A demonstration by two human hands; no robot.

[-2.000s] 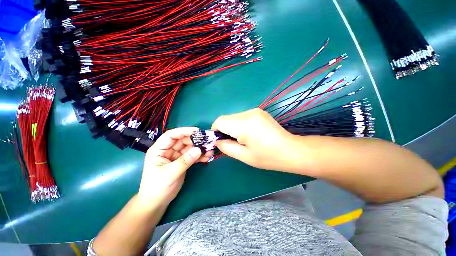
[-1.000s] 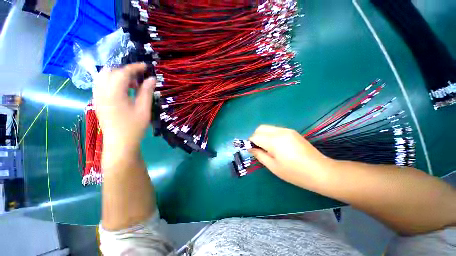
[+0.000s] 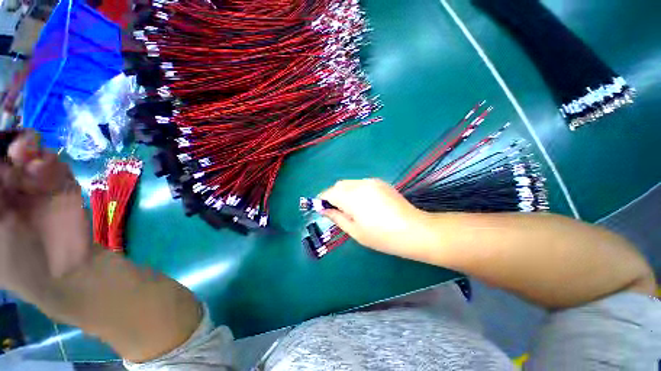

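Observation:
My right hand (image 3: 370, 214) is closed on the black lead wires (image 3: 464, 196), which fan out to the right with silvery tips. Their near ends poke out at my fingertips. Harnesses just worked on, with black connector housings (image 3: 316, 240), lie on the bench just below my right hand, their red and black leads running under it. My left hand (image 3: 43, 210) is raised at the left edge, blurred and partly cut off; whether it holds anything cannot be told. The large fan of part-built harnesses (image 3: 246, 94) lies behind, housings along its left edge.
A red wire bundle (image 3: 119, 199) lies at left, partly hidden by my left arm. A clear plastic bag (image 3: 101, 119) and a blue bin (image 3: 80, 58) stand upper left. A spare black wire bundle (image 3: 554, 54) lies far right on the green bench (image 3: 406, 94), beyond a white line.
My left hand has left my right hand, passed over the large pile's housings, and is now at the far left edge. My right hand stays on the wires; the small housings below it are uncovered.

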